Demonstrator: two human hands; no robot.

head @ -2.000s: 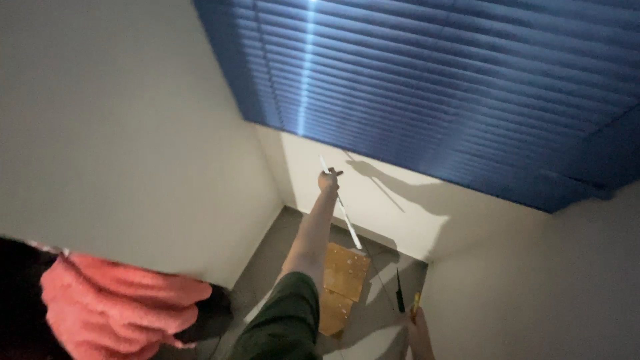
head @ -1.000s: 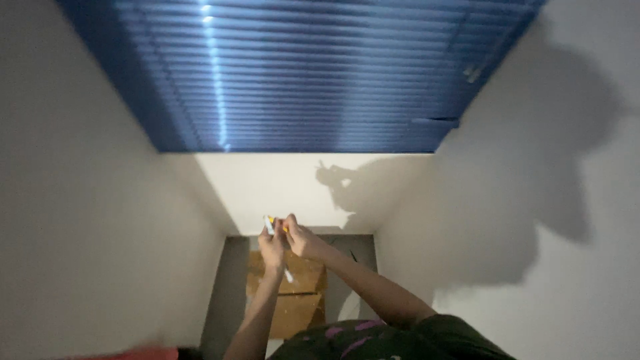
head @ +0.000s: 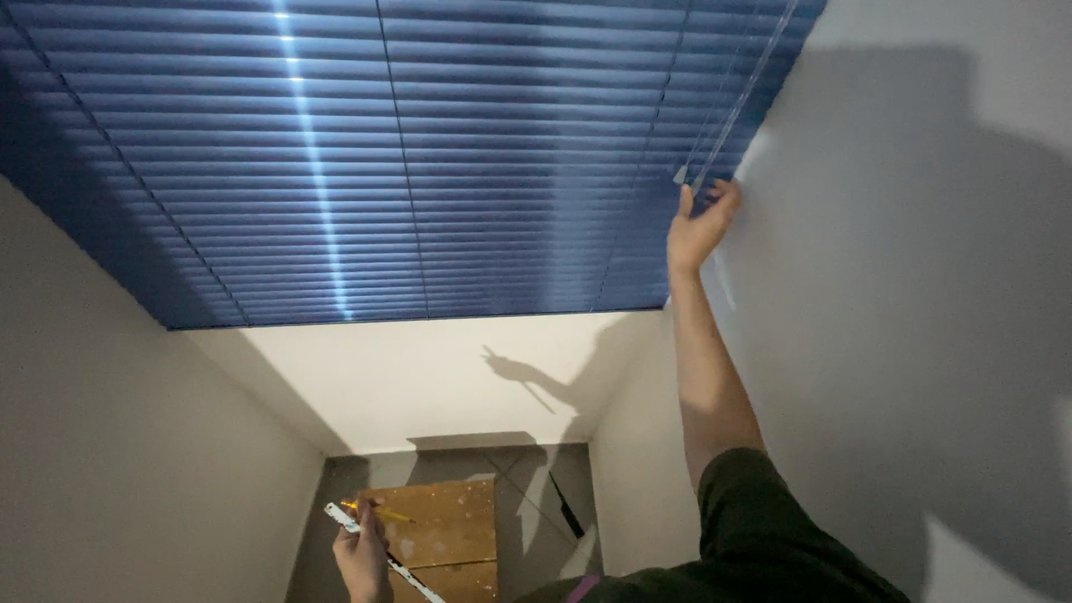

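My left hand [head: 362, 544], low in the view, is closed around a long white strip [head: 410, 578] with dark marks and a yellow pencil [head: 389, 512]. Above and to the right, my right hand [head: 703, 224] is raised at the lower right edge of a blue venetian blind [head: 486, 167]. Its thumb and fingers are apart, close to the clear tilt wand [head: 745, 92] and a small pale cord end [head: 680, 174]. Whether the fingers touch the wand is unclear.
A paint-spotted wooden board or stool top [head: 444, 523] lies below, over grey floor tiles [head: 536, 494]. A thin dark tool [head: 567, 507] rests on the floor to its right. Pale walls [head: 904, 276] stand close on both sides, with shadows on them.
My right hand has left my left hand and risen to the blind's right edge. The white strip and the yellow pencil are now in my left hand alone.
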